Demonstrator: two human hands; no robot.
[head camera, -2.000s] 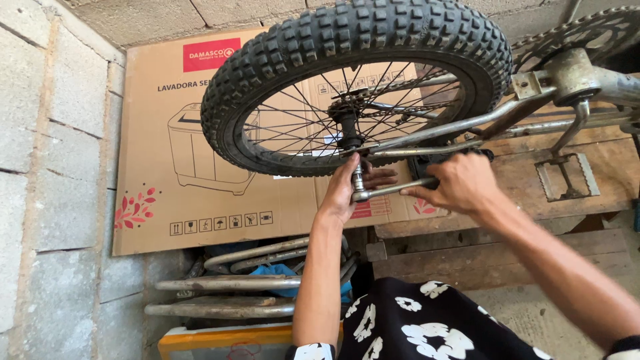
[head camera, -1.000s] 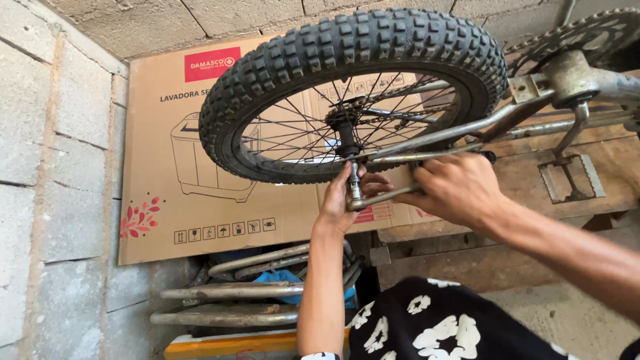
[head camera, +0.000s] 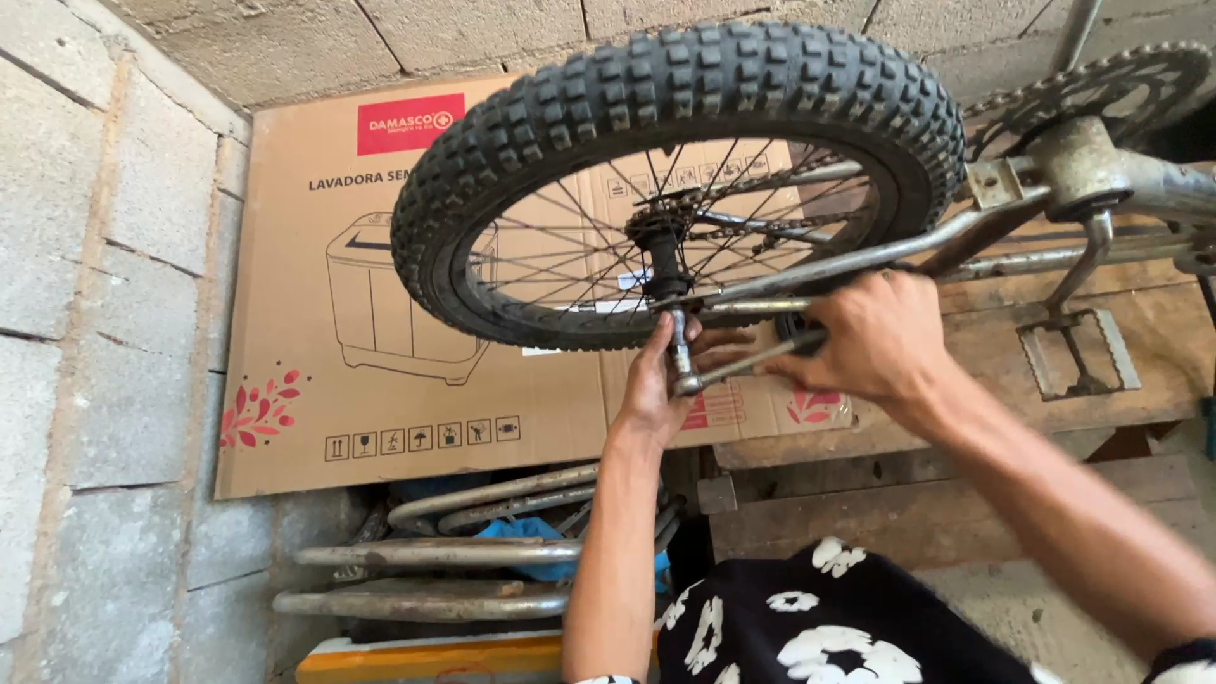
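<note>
A bicycle wheel with a knobby black tyre (head camera: 684, 81) is mounted in a worn metal frame (head camera: 855, 252), its hub (head camera: 665, 261) near the middle of the view. A socket on a ratchet wrench (head camera: 686, 380) stands against the axle end, below the frame's dropout. My left hand (head camera: 655, 380) is wrapped around the socket, with the thumb along it and the other fingers behind. My right hand (head camera: 879, 332) grips the wrench handle, which points right; part of the handle is hidden in that hand.
Flattened printed cardboard (head camera: 532, 418) lies behind the wheel. Wooden planks (head camera: 969, 408) are at right, with a toothed pedal (head camera: 1078, 356) over them. The chainring (head camera: 1121, 104) is at upper right. Metal tubes (head camera: 437, 551) lie at lower left, beside a block wall (head camera: 142, 351).
My right hand has moved up slightly with the wrench handle compared with two seconds ago. My left hand has stayed at the socket.
</note>
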